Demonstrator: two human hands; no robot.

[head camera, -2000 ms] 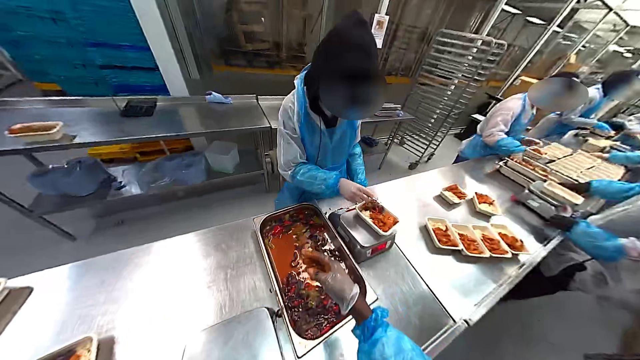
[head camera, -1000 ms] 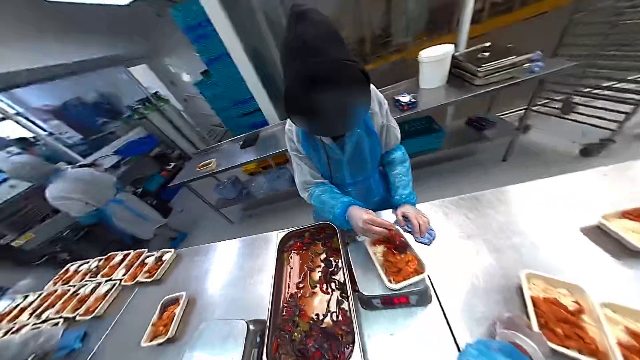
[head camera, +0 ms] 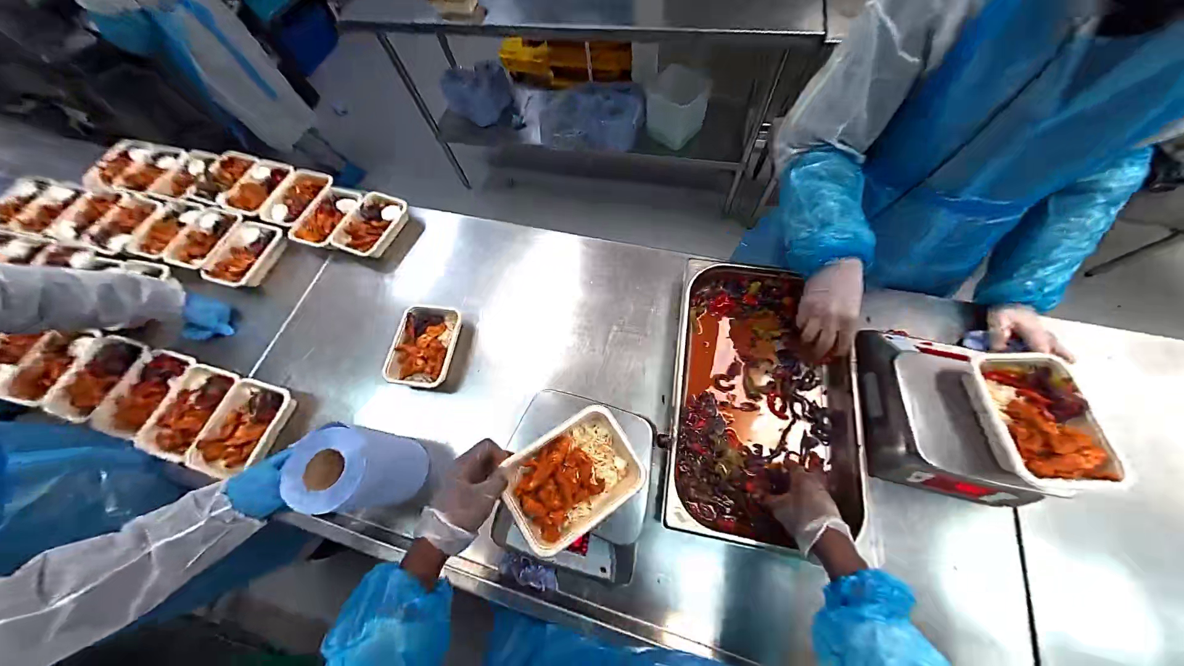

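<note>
My left hand point(head camera: 467, 490), in a clear glove, grips the left rim of a tray point(head camera: 575, 479) of rice and orange-sauced meat. The tray is tilted above a digital scale point(head camera: 592, 555). To its right, a deep steel pan point(head camera: 677, 444) holds dark, saucy sliced vegetables. My right hand point(head camera: 803, 504), also gloved, has its fingers down among the vegetables at the pan's lower part; what they hold is hidden. A co-worker's gloved hand point(head camera: 830, 310) reaches into the pan's upper right. Beyond the pan, another filled tray point(head camera: 1050, 421) rests on a second scale point(head camera: 957, 416).
One filled tray point(head camera: 423, 347) stands alone on the steel table point(head camera: 573, 277). Rows of filled trays point(head camera: 236, 425) line the left side. A blue-gloved hand point(head camera: 257, 486) of another person is at a blue paper roll point(head camera: 356, 467). Across the aisle stands a steel shelf unit point(head camera: 592, 18).
My right hand is now in the pan, where no hand was a second ago. The co-worker's hand has gone from the tray on the scale into the pan. The view has swung strongly.
</note>
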